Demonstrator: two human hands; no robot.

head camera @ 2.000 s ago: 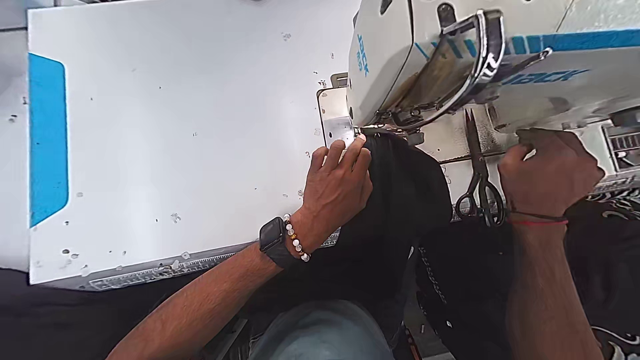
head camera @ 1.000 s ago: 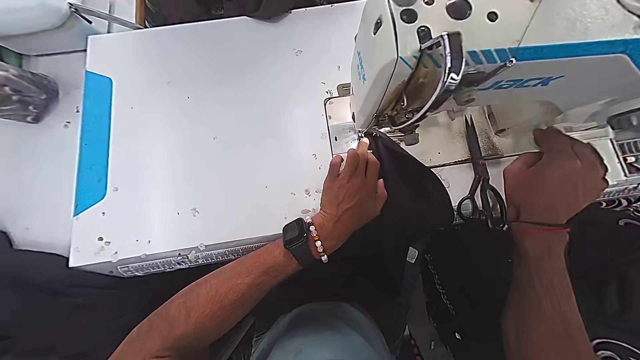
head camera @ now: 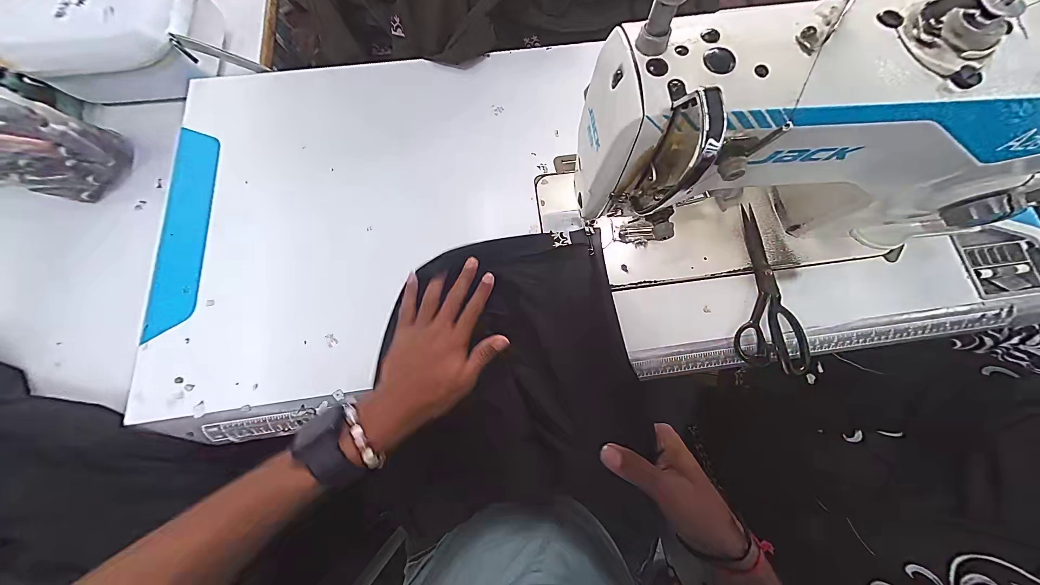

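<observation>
Black fabric (head camera: 536,325) lies over the front edge of the white machine bed, its far edge close beside the presser foot (head camera: 646,229) of a Jack sewing machine (head camera: 780,138). My left hand (head camera: 435,345) rests flat on the fabric with the fingers spread. Lower right, my right hand (head camera: 682,487) has the fabric's right edge between its thumb and fingers; some fingers are hidden. Black-handled scissors (head camera: 768,301) lie on the bed to the right, blades pointing toward the machine arm.
A clear plastic bag (head camera: 61,150) and a white container (head camera: 106,49) stand at the far left. Dark patterned cloth (head camera: 894,455) hangs at the lower right, with more dark cloth (head camera: 366,32) behind the bed. Small scraps dot the bed near its measuring scale (head camera: 252,426).
My left hand has moved from the needle area toward the lower left and spread out. My right hand has come from beside the scissors down to the fabric edge. More fabric lies on the bed.
</observation>
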